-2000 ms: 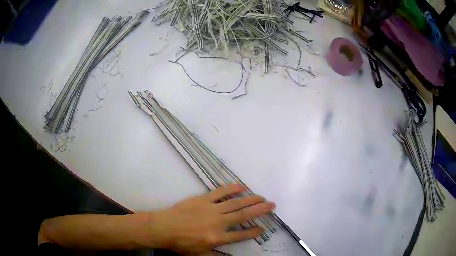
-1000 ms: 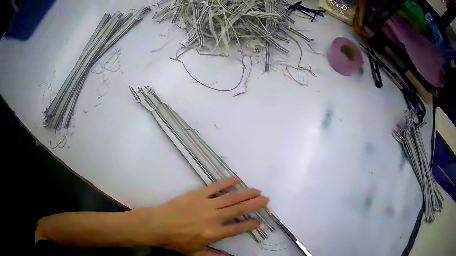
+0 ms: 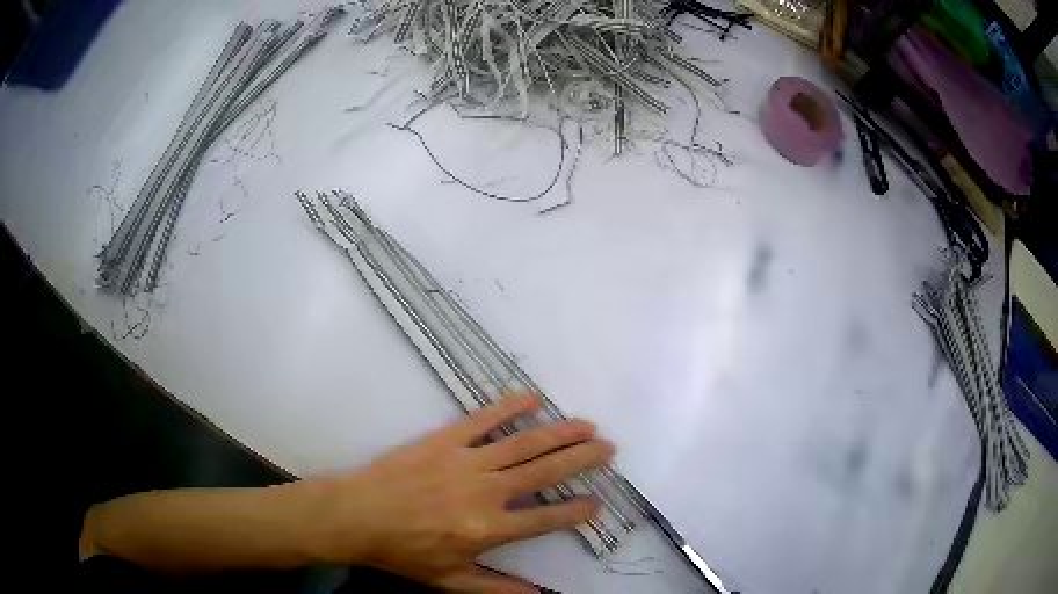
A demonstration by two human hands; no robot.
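Several narrow grey-white fabric strips (image 3: 424, 319) lie side by side, slanting from upper left to lower right. My left hand (image 3: 476, 487) lies flat across their lower part with fingers spread, pressing them on the table. A long shears blade (image 3: 685, 545) lies along the right side of the strips' lower ends, running out at the bottom edge. The shears' handles are out of the picture. My right hand is not in view.
A crossed bundle of strips (image 3: 191, 151) lies at upper left. A tangled heap of offcuts (image 3: 534, 52) is at the top. A pink roll (image 3: 801, 121), black-handled scissors (image 3: 961, 232) and a smaller bundle (image 3: 975, 383) lie at right. The white table's curved edge (image 3: 174, 406) runs at lower left.
My left hand has moved slightly up and left over the strips. The shears blade has shifted a little along the strips' right side.
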